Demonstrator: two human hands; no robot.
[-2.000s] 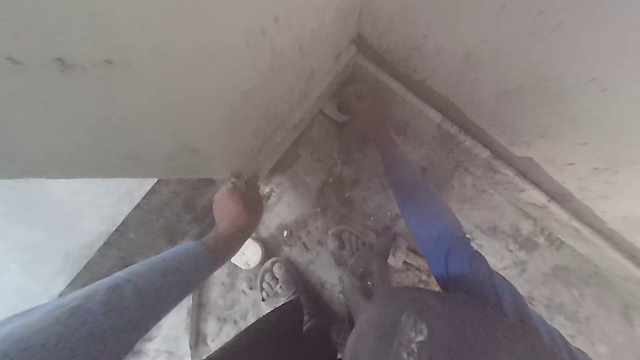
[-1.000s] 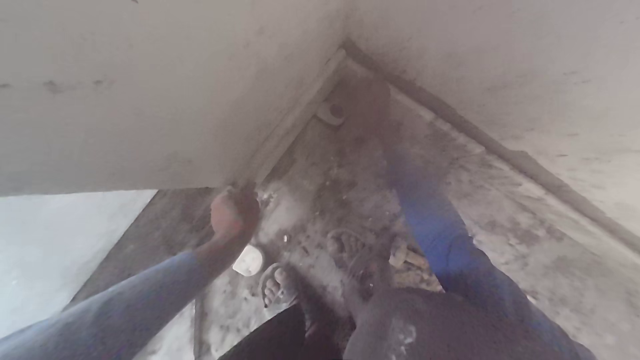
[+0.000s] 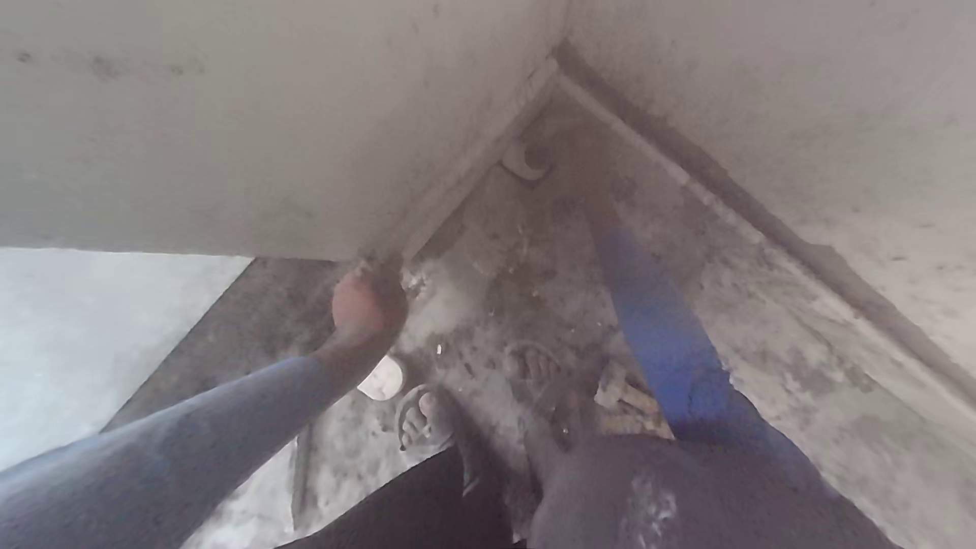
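Note:
My left hand (image 3: 370, 301) is at the near end of the left wall's base, against the wall's lower edge; its fingers are blurred, and I cannot tell whether they grip anything. Farther forward, my right hand (image 3: 591, 175) reaches low towards the corner between the walls. Haze and blur hide its fingers and anything in them. Just left of it a pale curved object (image 3: 524, 162) lies on the floor near the left wall. A pale strip (image 3: 488, 164) runs along the foot of that wall.
Plastered walls (image 3: 831, 152) meet ahead, with a dark groove along the right one's base. A round white object (image 3: 383, 379) lies by my sandalled foot (image 3: 427, 418). Yellowish broken pieces (image 3: 629, 400) lie beneath my right arm. Dust and crumbs cover the floor (image 3: 488, 305).

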